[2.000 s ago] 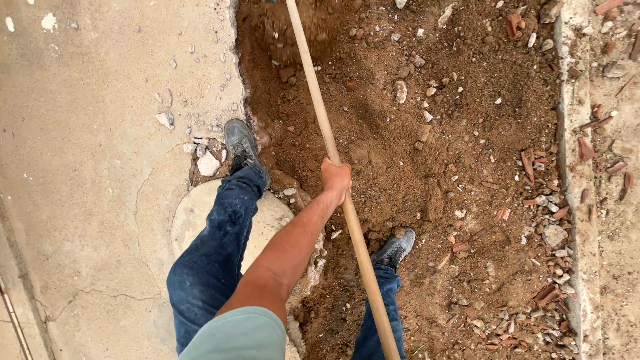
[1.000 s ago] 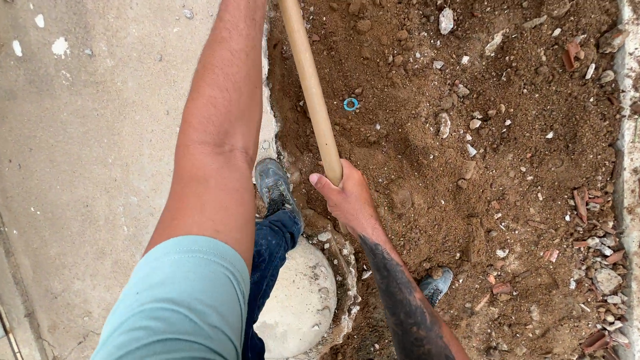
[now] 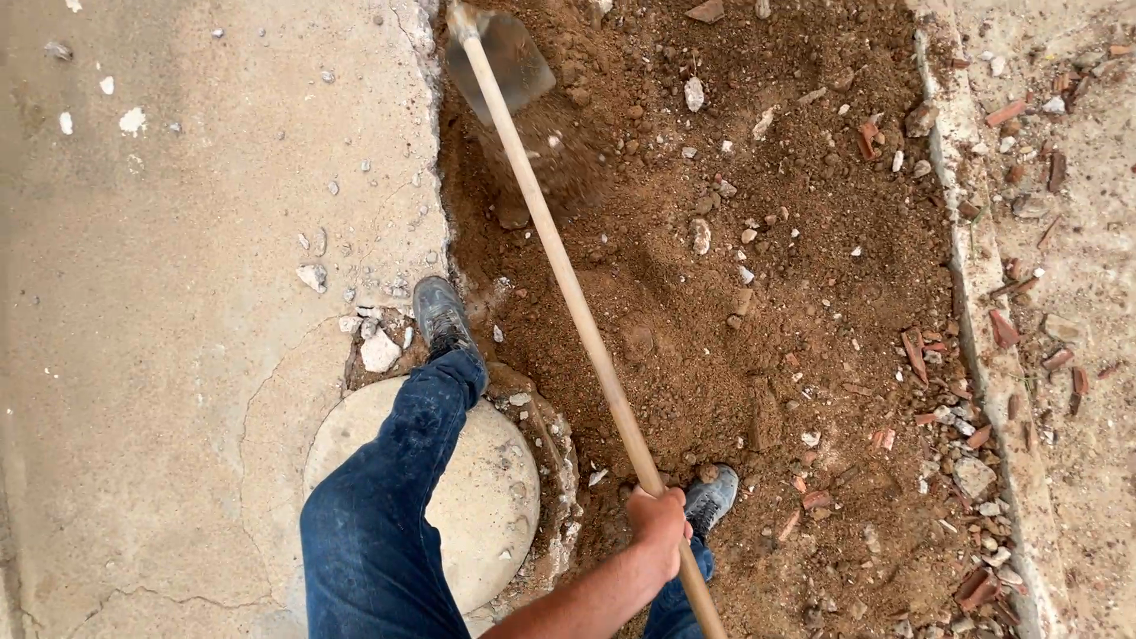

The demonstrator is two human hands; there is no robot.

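My left hand (image 3: 658, 525) is closed around the lower part of a hoe's long wooden handle (image 3: 572, 288), between my legs. The handle runs up and to the left to a broad metal hoe blade (image 3: 508, 67), which is over brown soil (image 3: 674, 346) beside the broken concrete edge. Loose soil below the blade is blurred. My right hand is not in view. The handle's near end runs out of the bottom of the frame.
My left shoe (image 3: 441, 311) is at the edge of the concrete slab (image 3: 204, 248), near a round concrete cover (image 3: 484, 497). My right shoe (image 3: 713, 497) rests on the soil. Brick shards and stones lie along a concrete curb (image 3: 994, 382) at right.
A second ago my right hand held the handle and my left arm reached up out of frame. Now my left hand holds it lower down and the blade shows. The blue ring is no longer visible.
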